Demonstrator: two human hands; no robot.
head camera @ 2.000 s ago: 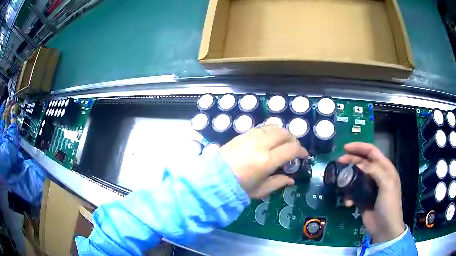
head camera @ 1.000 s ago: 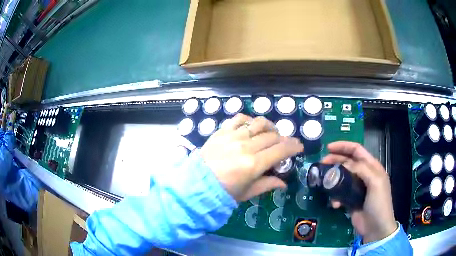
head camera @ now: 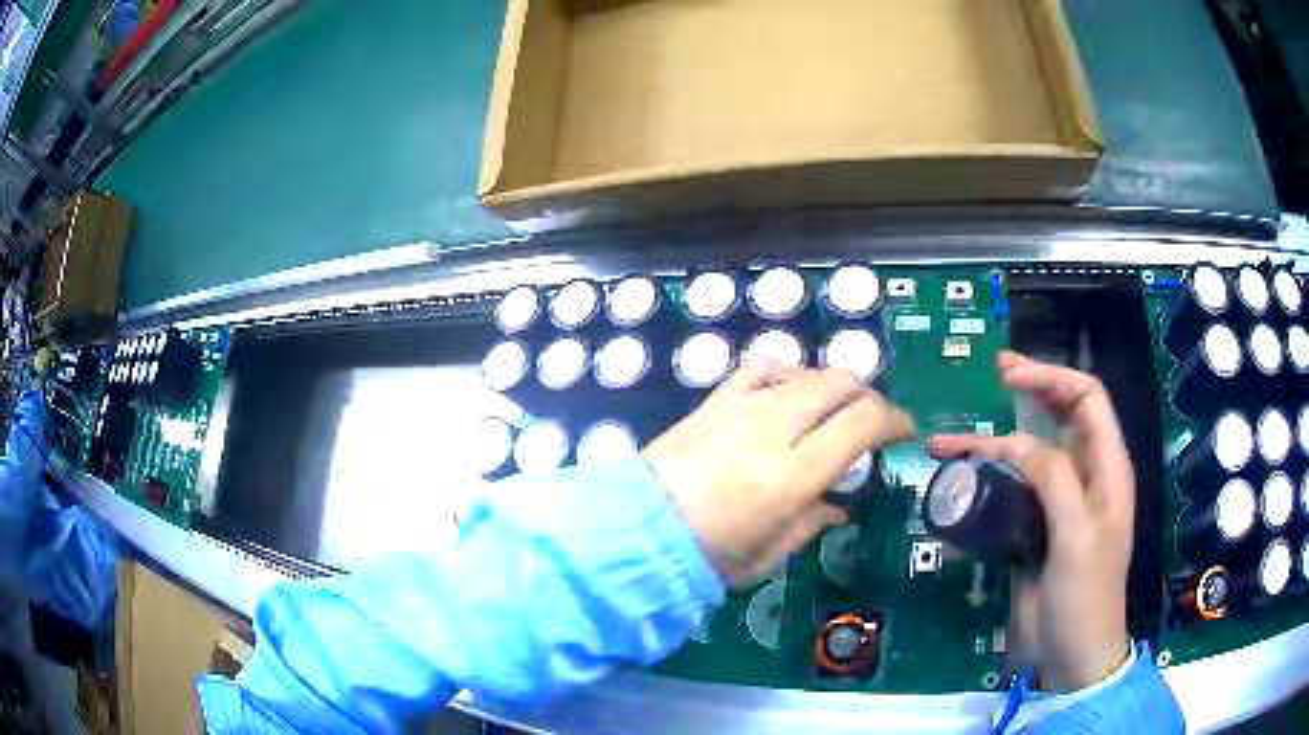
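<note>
The green circuit board (head camera: 948,417) lies in front of me, with rows of upright black capacitors with pale round tops (head camera: 777,292). My left hand (head camera: 768,462) is over the middle of the board, its fingers closed on a capacitor (head camera: 853,475) low at the board; its lower end is hidden. My right hand (head camera: 1080,524) holds one visible black capacitor (head camera: 979,506) tilted above the board's right part, silvery end towards the left. Empty printed circles (head camera: 768,612) and a copper-orange ring coil (head camera: 847,643) lie near the front edge.
An empty brown carton (head camera: 818,108) sits on the green surface (head camera: 302,172) beyond the metal rail (head camera: 359,273). Another board with capacitors (head camera: 1229,438) is at right, one more (head camera: 158,409) at far left. Another person's blue sleeve (head camera: 58,531) shows at left.
One of the two capacitors seen in my right hand is gone from it, and my left hand is on a capacitor right of its former spot. The boards and carton appear shifted left.
</note>
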